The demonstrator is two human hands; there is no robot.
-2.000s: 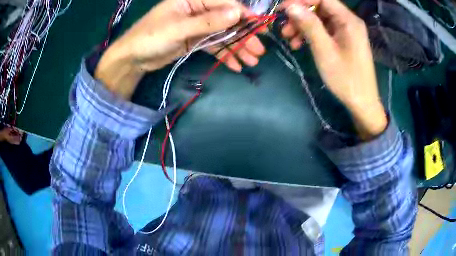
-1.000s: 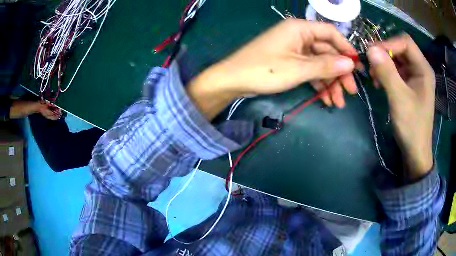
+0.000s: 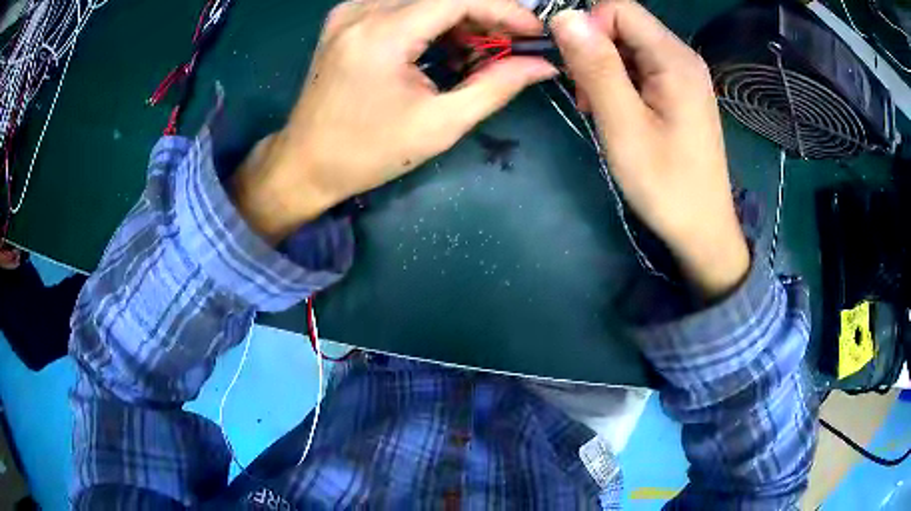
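My left hand (image 3: 390, 110) is at the top middle, thumb and forefinger closed around red leads (image 3: 489, 46) that run into a short black sleeve or tube (image 3: 532, 46). My right hand (image 3: 649, 130) meets it from the right, its thumb and fingertips at the other end of the black tube. Its fingertips partly hide what they hold. A white wire loop (image 3: 322, 389) hangs below the bench edge beside a short red lead (image 3: 313, 324). A thin twisted lead (image 3: 617, 195) lies along the right hand.
A black fan (image 3: 789, 90) with a ringed grille stands upper right. A yellow sponge (image 3: 855, 339) sits on a black holder at right. A wire bundle (image 3: 35, 60) lies far left, with a smaller red-ended bunch (image 3: 185, 75) beside it. Another person's dark sleeve (image 3: 35, 314) shows at left.
The view has swung right, bringing the fan and sponge into view. My left hand now pinches red leads at a black tube. The black part on the red lead below it no longer shows.
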